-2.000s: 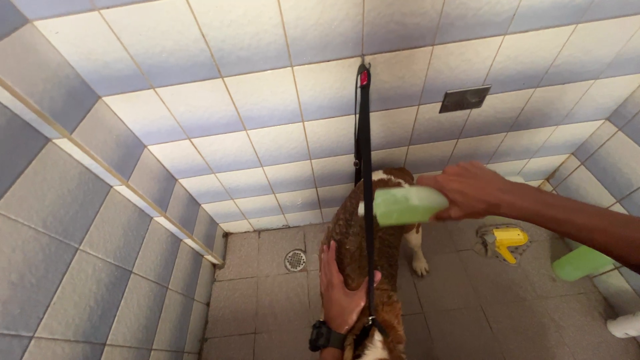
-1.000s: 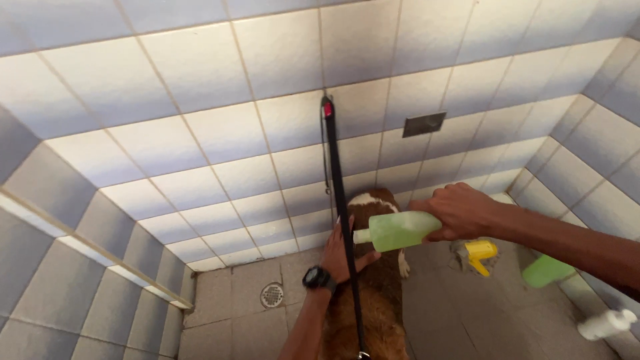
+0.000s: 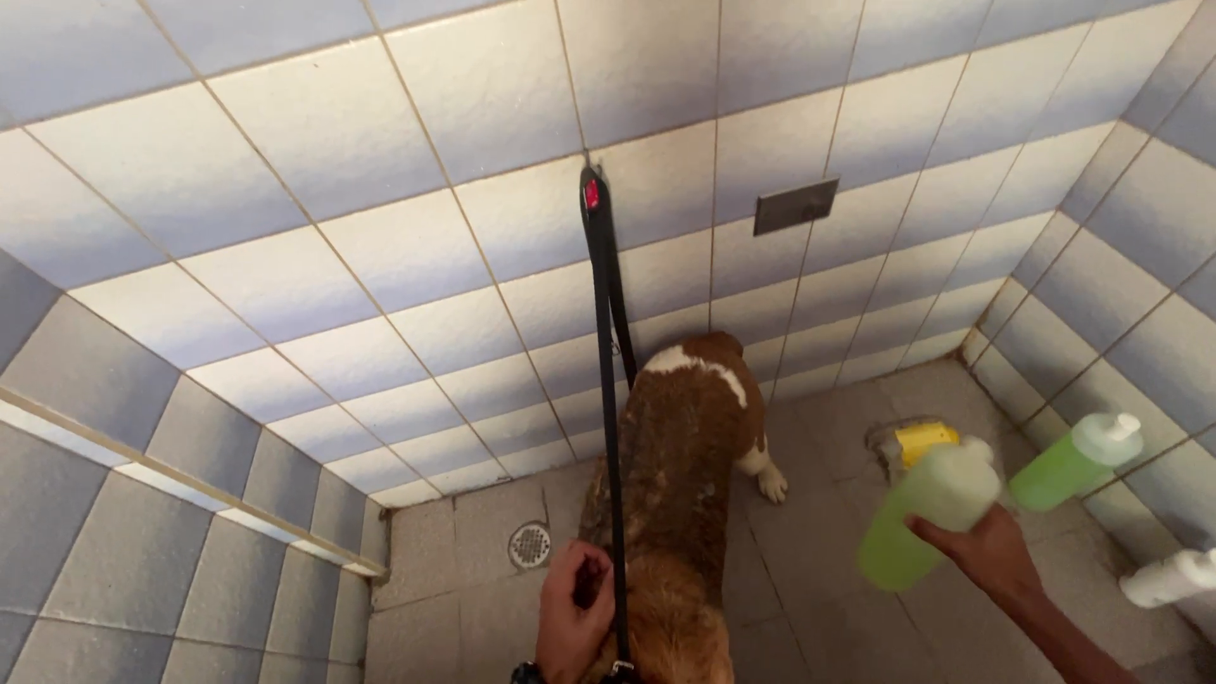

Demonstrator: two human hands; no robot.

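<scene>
A wet brown and white dog point(image 3: 679, 456) stands on the tiled floor, its head end near the back wall. My left hand point(image 3: 577, 603) is cupped beside the dog's flank, next to a black leash point(image 3: 609, 408); whether it holds anything in its palm cannot be told. The leash runs from a hook on the wall down over the dog's back. In my right hand point(image 3: 988, 556) is a plastic bottle of green liquid point(image 3: 917, 522), upright and tilted, to the right of the dog.
A yellow object point(image 3: 923, 439) lies on the floor behind the held bottle. Another green bottle point(image 3: 1073, 463) and a white bottle point(image 3: 1170, 578) stand by the right wall. A round floor drain point(image 3: 529, 544) is left of the dog. A metal plate point(image 3: 796, 205) is on the back wall.
My right hand has moved the green bottle from over the dog's back to the right and turned it upright. My left hand has come back along the dog toward me.
</scene>
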